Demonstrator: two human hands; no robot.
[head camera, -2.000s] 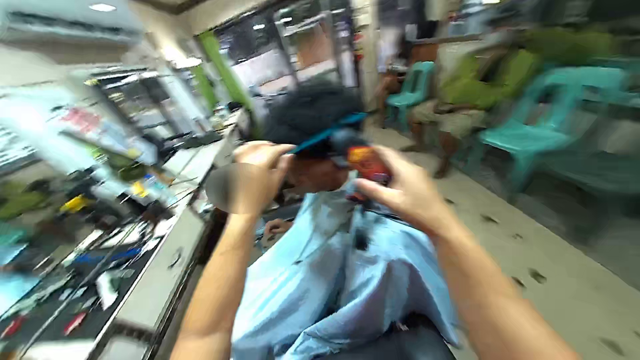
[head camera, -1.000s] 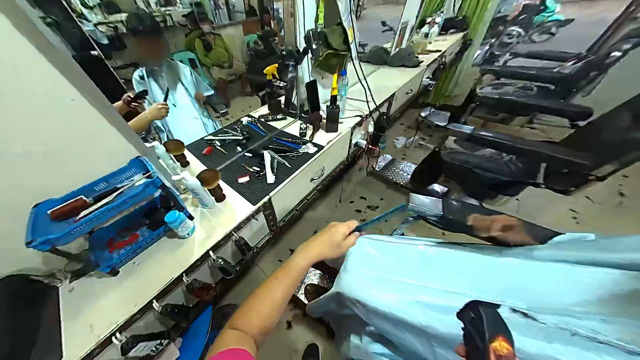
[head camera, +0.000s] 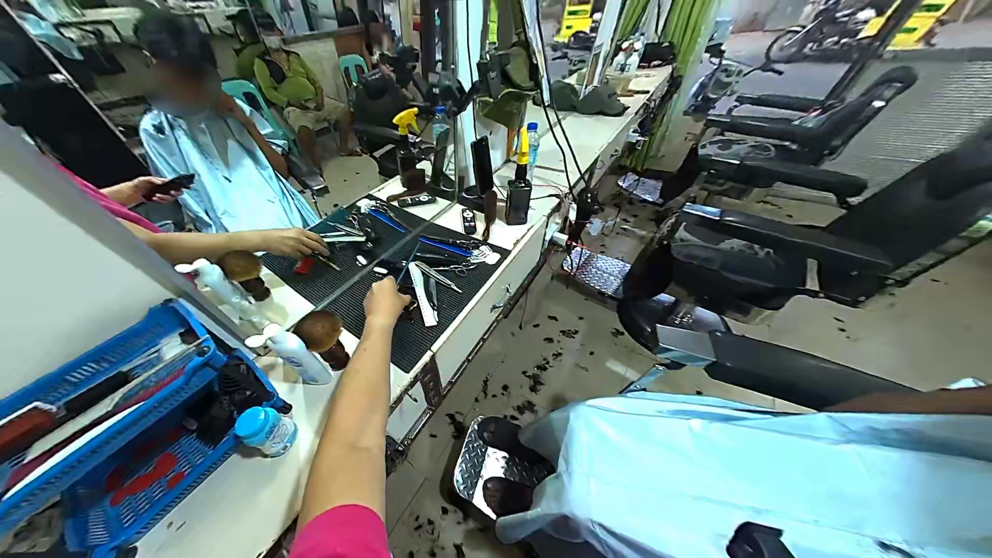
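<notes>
My left hand (head camera: 385, 302) is over the black ribbed mat (head camera: 395, 341) on the counter, its fingers closed around the lower end of a thin blue comb (head camera: 406, 267). Scissors (head camera: 438, 277) and a white-handled tool (head camera: 424, 294) lie just right of it. The black hair clipper (head camera: 756, 540) shows at the bottom edge, over the light blue cape (head camera: 697, 465) on a seated person. Only the mirror shows my right hand (head camera: 143, 190), holding the clipper. The cape covers the person's lap and legs; their shoes rest on a metal footrest (head camera: 469, 465).
Blue plastic baskets (head camera: 178, 465), a blue-lidded jar (head camera: 266, 431), white bottles (head camera: 291, 354) and a round brush (head camera: 318, 332) stand on the near counter. A spray bottle (head camera: 519, 190) stands farther back. Black barber chairs (head camera: 767, 256) are at the right. Hair clippings (head camera: 535, 376) lie on the floor.
My left hand has moved from beside the cape to the mat on the counter, with the comb. The clipper is now lower at the bottom edge. The view has turned from the person's head toward the counter.
</notes>
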